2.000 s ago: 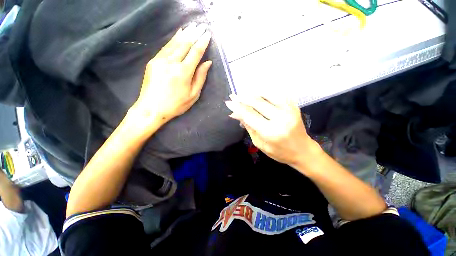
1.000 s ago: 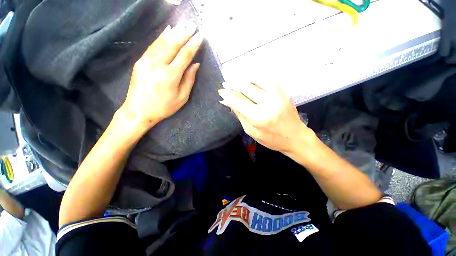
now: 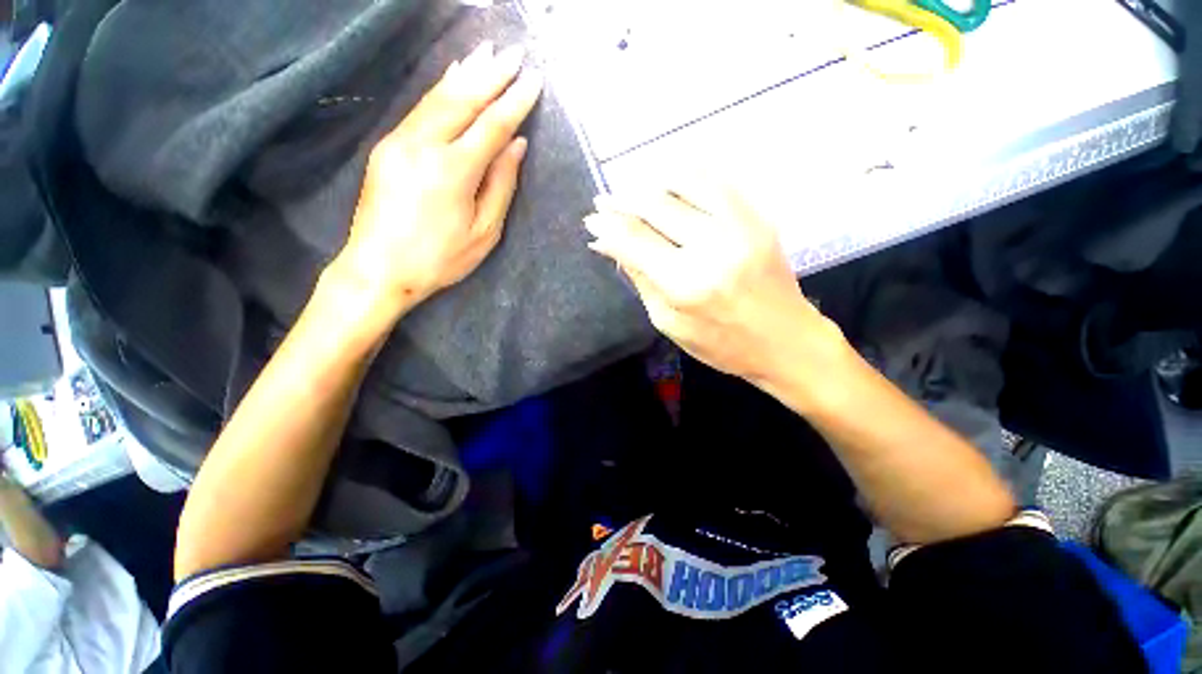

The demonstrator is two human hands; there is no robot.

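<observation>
A large dark grey garment (image 3: 527,310) lies bunched over the left part of the white table (image 3: 738,99) and hangs down towards my lap. Its straight edge runs from the top centre down to my right fingertips. My left hand (image 3: 442,198) lies flat on the cloth, fingers pointing up towards the edge near the top. My right hand (image 3: 705,270) pinches the garment's edge between thumb and fingers at the table's front edge. A small bright metal part shows at the top border; the needle area is washed out.
Scissors (image 3: 933,40) with yellow and green handles lie at the table's upper right. A measuring scale (image 3: 1055,161) runs along the front edge. Loose dark cloth and a blue crate (image 3: 1134,612) are at lower right. Another person's arm and white sleeve (image 3: 53,606) show at lower left.
The garment's edge has shifted slightly upwards, and my right hand has moved up a little with it. My left hand stays flat on the cloth, slightly higher than at first.
</observation>
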